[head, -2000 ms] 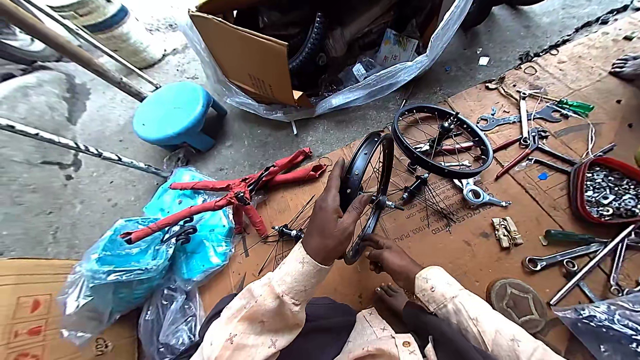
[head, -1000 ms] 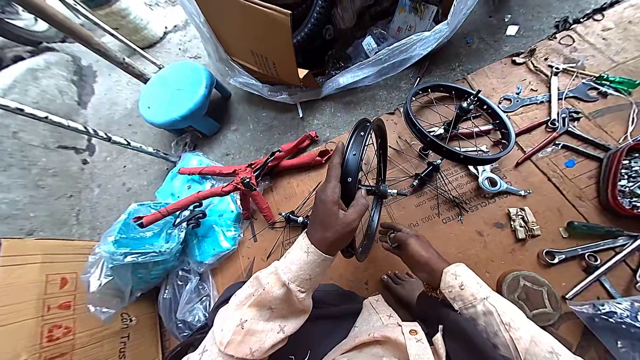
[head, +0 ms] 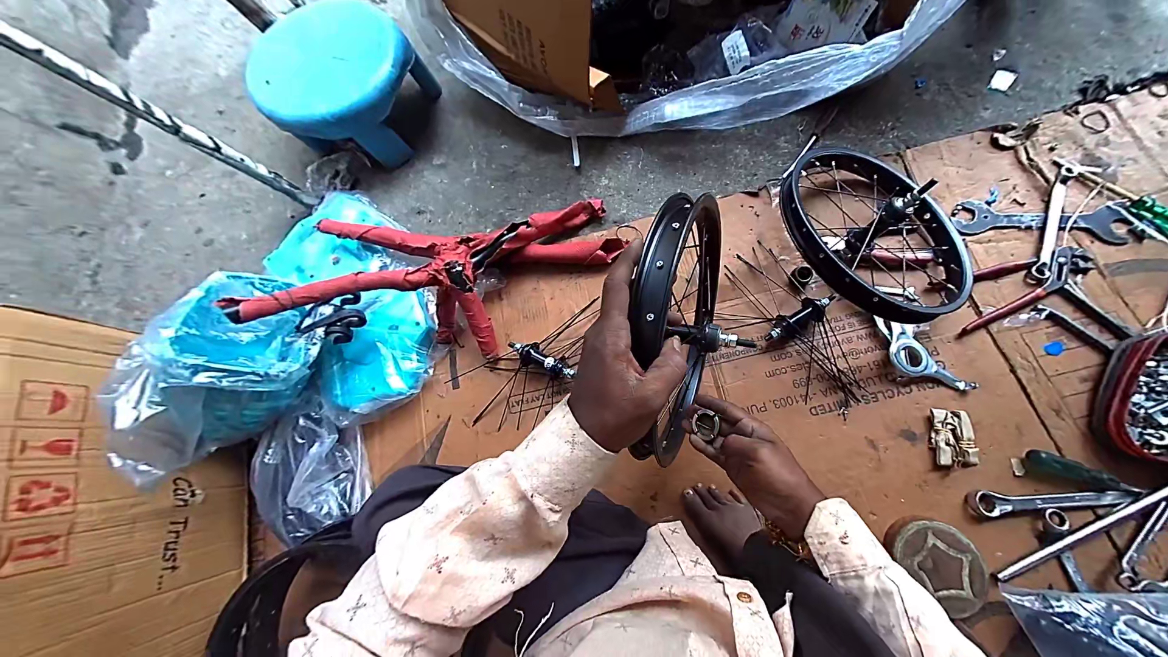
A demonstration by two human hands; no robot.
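Note:
My left hand (head: pixel 625 370) grips a small black bicycle wheel (head: pixel 663 283) by its rim, holding it upright with the hub axle toward the right. Low on the wheel's right side, my right hand (head: pixel 753 456) holds a small metal ring (head: pixel 705 423) between thumb and fingers. A second spoked wheel (head: pixel 876 235) lies to the right on the cardboard. Between the wheels, a loose hub (head: pixel 799 319) has spokes spread around it. Another hub with spokes (head: pixel 540 359) lies left of my left hand.
A red-wrapped bicycle frame (head: pixel 456 265) and bagged blue parts (head: pixel 237 338) lie left. Beyond are a blue stool (head: pixel 328 68) and a plastic-lined carton (head: pixel 538 46). Wrenches (head: pixel 1049 502), a green-handled screwdriver (head: pixel 1077 470), a round tin (head: pixel 937 564) and a tray of small hardware (head: pixel 1136 397) sit right.
My right hand has come away from the wheel's lower rim, and a ring now shows in its fingers. My left hand still holds the wheel, which has turned somewhat. The view has shifted closer.

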